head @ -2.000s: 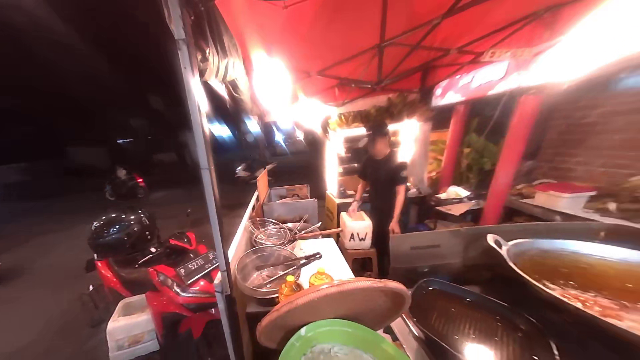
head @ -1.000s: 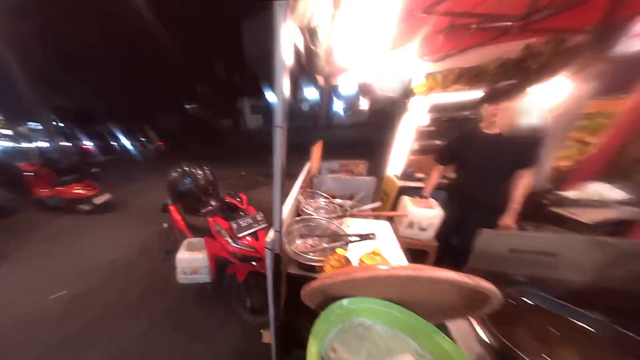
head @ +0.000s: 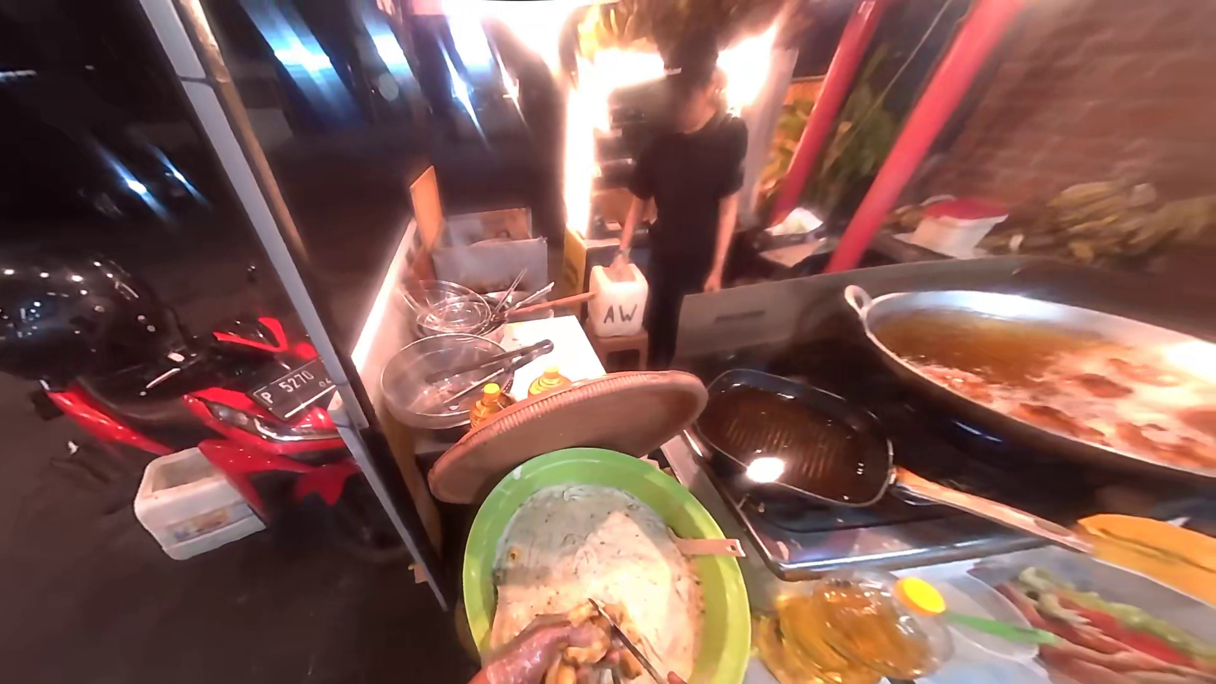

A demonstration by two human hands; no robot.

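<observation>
At the bottom edge, my left hand, smeared with wet batter, holds battered food pieces inside a green plastic basin. Pale, speckled batter fills the basin, and a flat light handle rests over its right rim. A thin dark metal tool points into the pieces; its kind is unclear. Only a fingertip of my right hand shows by the tool's lower end, so its grip is hidden. Behind the basin leans a round woven tray.
To the right are a ridged grill pan on a stove, a large wok of bubbling oil with frying food, and an oil bottle. Wire strainers with tongs stand behind the tray. A person stands beyond; a red motorbike is at left.
The view has swung left, then back right and down. My left hand and the metal tool now show in the green basin; neither was in the earlier frames.
</observation>
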